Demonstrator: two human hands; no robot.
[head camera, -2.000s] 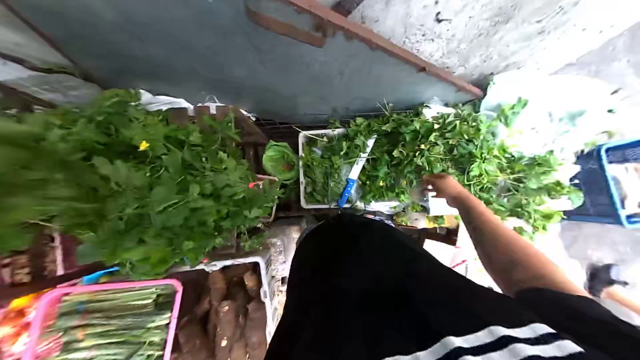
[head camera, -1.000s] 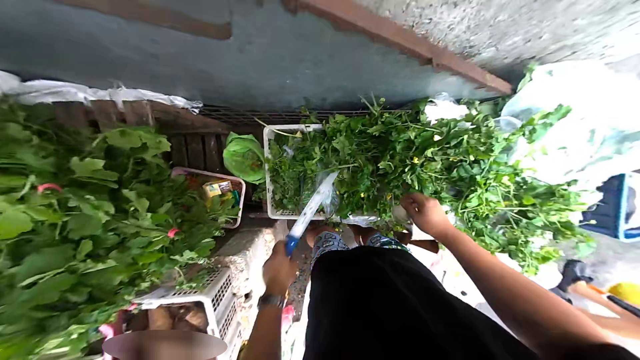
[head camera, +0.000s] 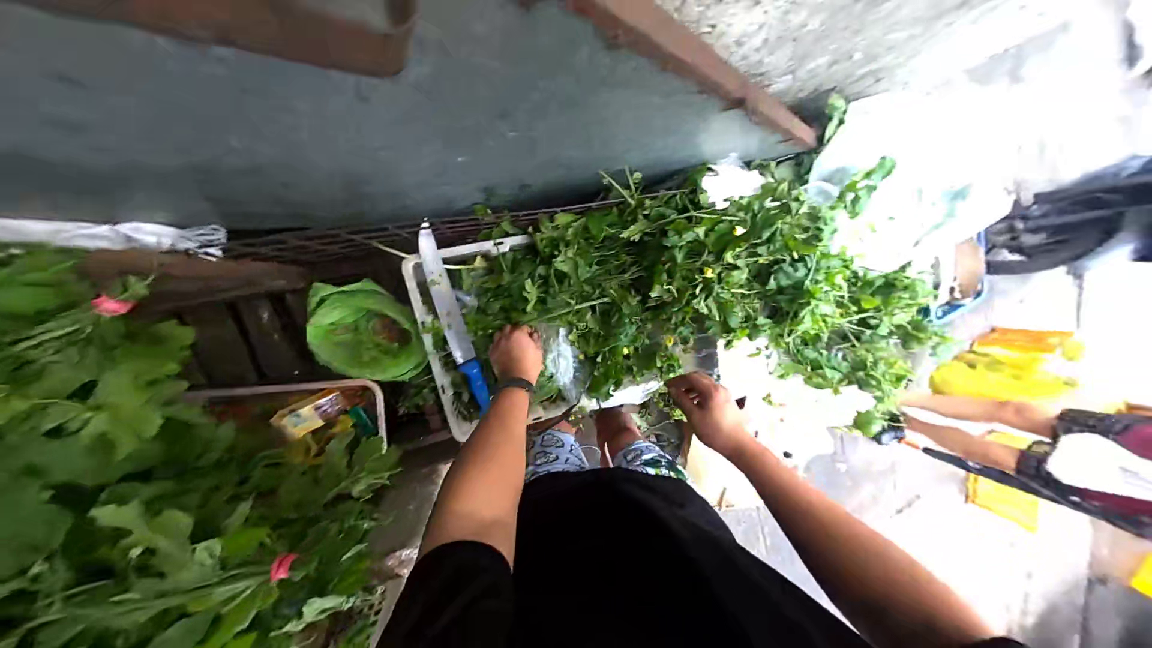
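Note:
A knife (head camera: 447, 297) with a blue handle lies across the left end of a white plastic crate (head camera: 425, 333), its tip toward the wall. Just right of the handle, my left hand (head camera: 517, 355) is over the greens in the crate, beside a clear plastic bag (head camera: 562, 364); whether its fingers hold anything cannot be told. My right hand (head camera: 706, 405) is at the near edge of a large heap of leafy green stems (head camera: 702, 261) with small yellow flowers, fingers bent; its grip is unclear.
Left are large leafy bundles (head camera: 99, 450) with red ties, a green plastic bag (head camera: 364, 331) and a pink-rimmed basket (head camera: 378, 409) of packets. A wall (head camera: 504, 108) runs behind the heap. Another person's legs (head camera: 981, 423) show at right, near yellow bags (head camera: 1003, 369).
My left hand has let go of the knife, which it held a second ago, and moved to the greens in the crate. The knife now lies on the crate. The view has shifted.

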